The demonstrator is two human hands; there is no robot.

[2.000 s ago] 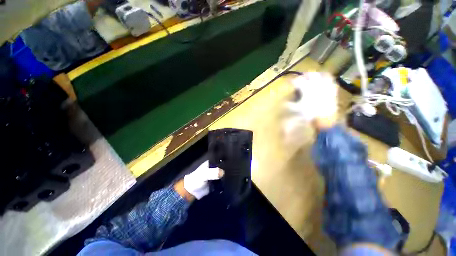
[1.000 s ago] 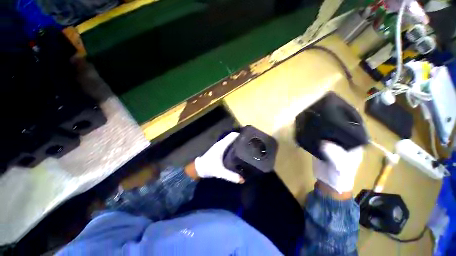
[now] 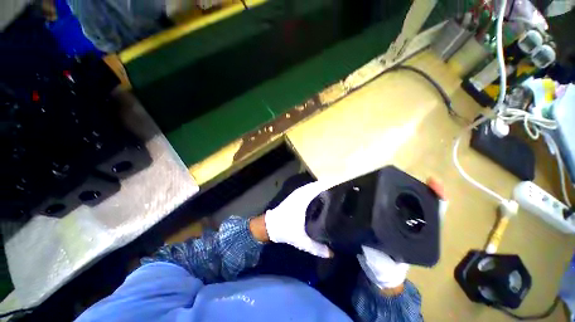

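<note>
My left hand (image 3: 295,218), in a white glove, holds a black socket module (image 3: 325,210) from its left side. My right hand (image 3: 386,269), also gloved, is mostly hidden under and behind a second black socket module (image 3: 410,217); a bare fingertip shows past its right edge. The two modules are against each other in front of my body, just over the bench's near edge. A round recessed socket shows on the right module's face. I cannot tell whether they are joined.
A black base socket (image 3: 493,278) with a cord lies on the tan bench (image 3: 372,138) at right, beside a short yellowish stick (image 3: 498,234). A white extension strip (image 3: 543,206) and black adapter box (image 3: 502,149) lie behind. Modules pile on a pale sheet (image 3: 157,188) at left, by the green conveyor (image 3: 220,113).
My right hand has come from over the bench, then brought its module leftward and down against the one in my left hand. Both hands are now close together.
</note>
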